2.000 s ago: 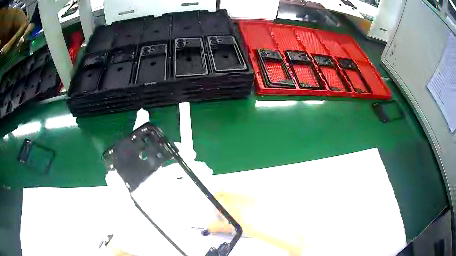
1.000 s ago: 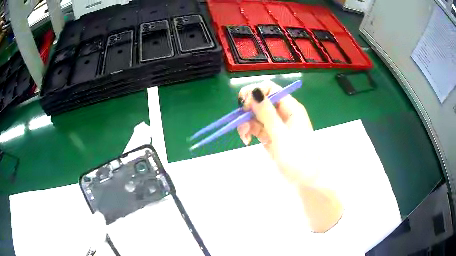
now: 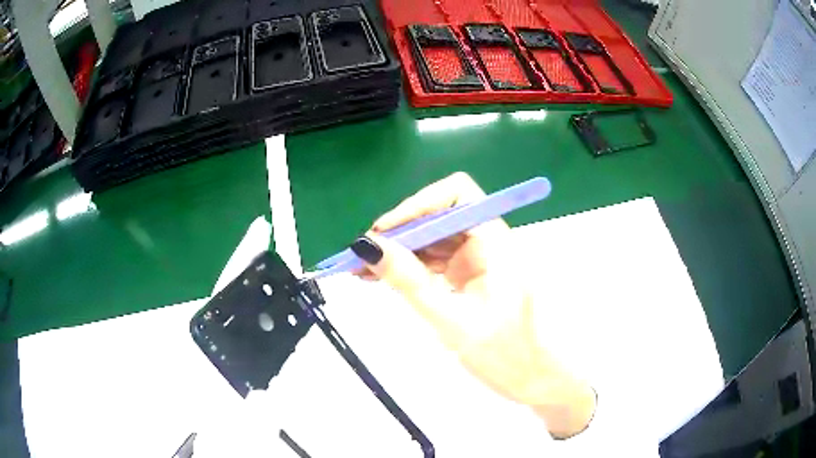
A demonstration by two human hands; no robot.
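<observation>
A black phone middle frame is tilted over the white work sheet, its solid camera-end plate with holes at the upper left. My left hand, in a white glove, blends into the sheet; its white shape overlaps the frame's lower part and it holds the frame. My right hand grips pale blue-violet tweezers. Their tips are at the upper right corner of the camera-end plate, by a small dark piece. Whether the tips grip that piece I cannot tell.
Stacked black trays stand at the back left. A red tray with several black frames is at the back right. Another frame lies on the green surface. A white strip runs toward the sheet. A pale cabinet is at right.
My right hand and tweezers have moved left and down, from above the green surface to the frame's corner. The frame has turned and tilted. Earlier, the right hand was low beside the frame.
</observation>
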